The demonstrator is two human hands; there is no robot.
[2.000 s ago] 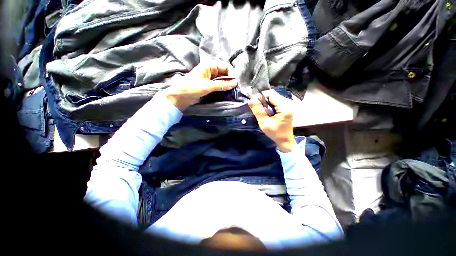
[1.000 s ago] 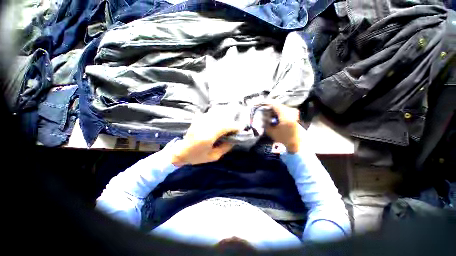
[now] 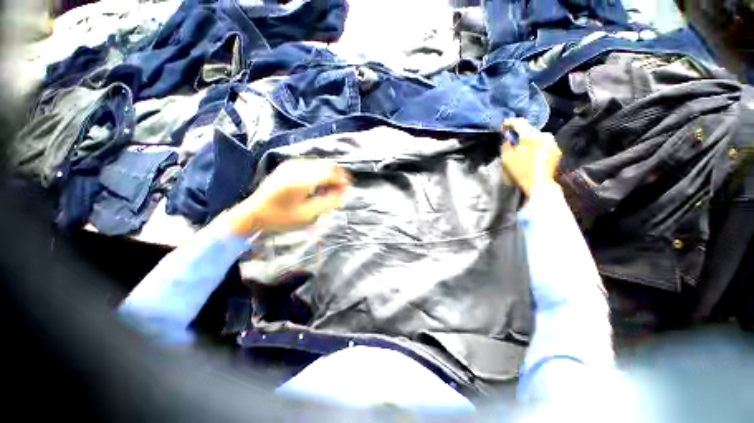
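A denim jacket (image 3: 405,273) lies spread with its pale grey inside up, from the table down over my lap. Its dark blue placket (image 3: 310,339) with small bright dots crosses my lap. My right hand (image 3: 531,159) is closed at the jacket's far right edge, with a small dark blue item between the fingers; it may be the thread snips, and its tip cannot be made out. My left hand (image 3: 299,195) is over the jacket's left part, blurred, with fingers curled; whether it grips cloth cannot be told.
Blue denim jackets (image 3: 322,91) are heaped across the table behind the jacket. More blue denim pieces (image 3: 126,186) lie at the left. Black jackets (image 3: 641,169) with brass-coloured buttons are piled at the right. A pale table edge (image 3: 165,227) shows at the left.
The hands have moved apart, the right hand away from me and to the right. The jacket is now spread flatter and hangs over my lap. The view shows more of the heap behind.
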